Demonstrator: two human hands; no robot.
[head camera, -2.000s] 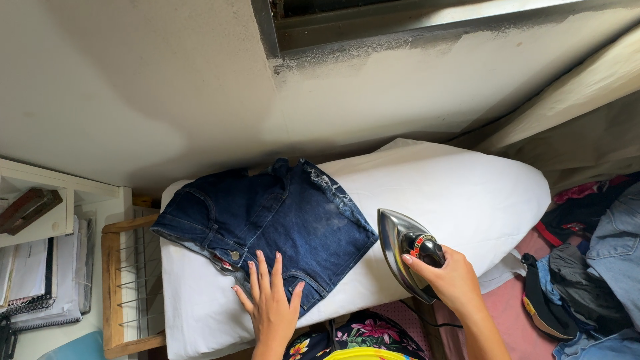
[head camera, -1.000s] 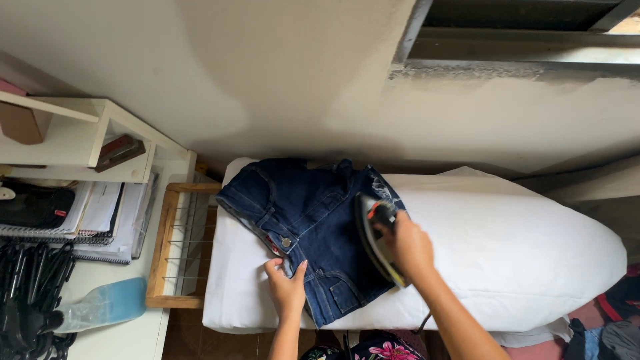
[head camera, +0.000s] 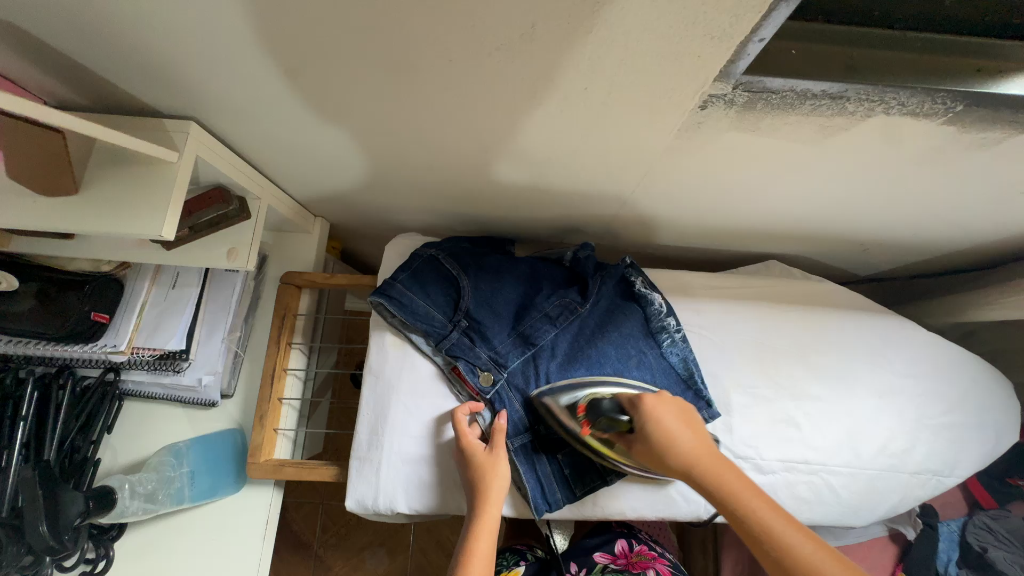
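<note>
Dark blue denim shorts with a frayed hem lie on an ironing board with a white cover. My right hand grips the handle of a clothes iron, whose soleplate is on the leg of the shorts nearest me, its tip pointing left toward the button. My left hand pinches the waistband edge of the shorts just below the metal button, thumb and fingers closed on the cloth.
Left of the board is its wooden-framed wire rack. Beyond it, a white desk holds a spray bottle with blue liquid, black hangers and spiral notebooks. Clothes lie at lower right. A wall rises behind.
The iron has moved from beside the frayed hem onto the shorts and toward the waistband, its tip now pointing left. My left hand, earlier spread flat, now pinches the waistband. The view has swung left.
</note>
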